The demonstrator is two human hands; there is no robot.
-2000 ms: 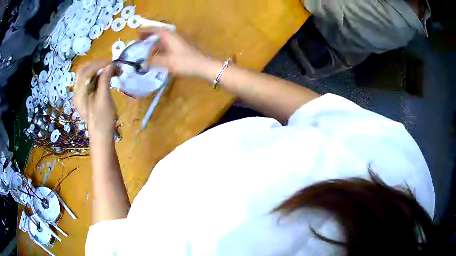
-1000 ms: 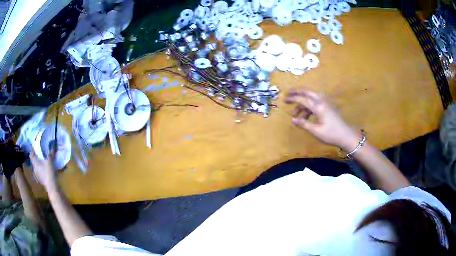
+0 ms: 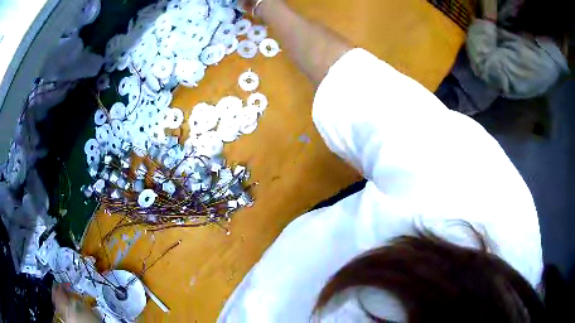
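Note:
My right arm reaches to the top edge; a sliver of my right hand (image 3: pixel 247 5) shows beyond the bracelet, the rest cut off, so its hold is hidden. A blurred skin-coloured patch (image 3: pixel 74 308), perhaps my left hand, shows at the bottom left beside the white units; its fingers cannot be made out. A round white unit (image 3: pixel 123 295) with a dark centre and a strip-like arm lies there. White rings (image 3: pixel 248 80) lie loose and in a big heap. A tangled pile of small wired motors (image 3: pixel 183 195) lies below them.
The orange-yellow bench top (image 3: pixel 284 145) curves between the parts and my white shirt. A dark green strip (image 3: pixel 75 189) runs along the far side. More white parts (image 3: pixel 31 246) lie at the left. Another person's sleeve (image 3: pixel 517 63) and a black slotted strip (image 3: pixel 453 9) show at top right.
The view has turned and shifted. My right hand has moved from over the bench near the motors to beyond the rings at the top edge. Fewer of the left-end units are in view.

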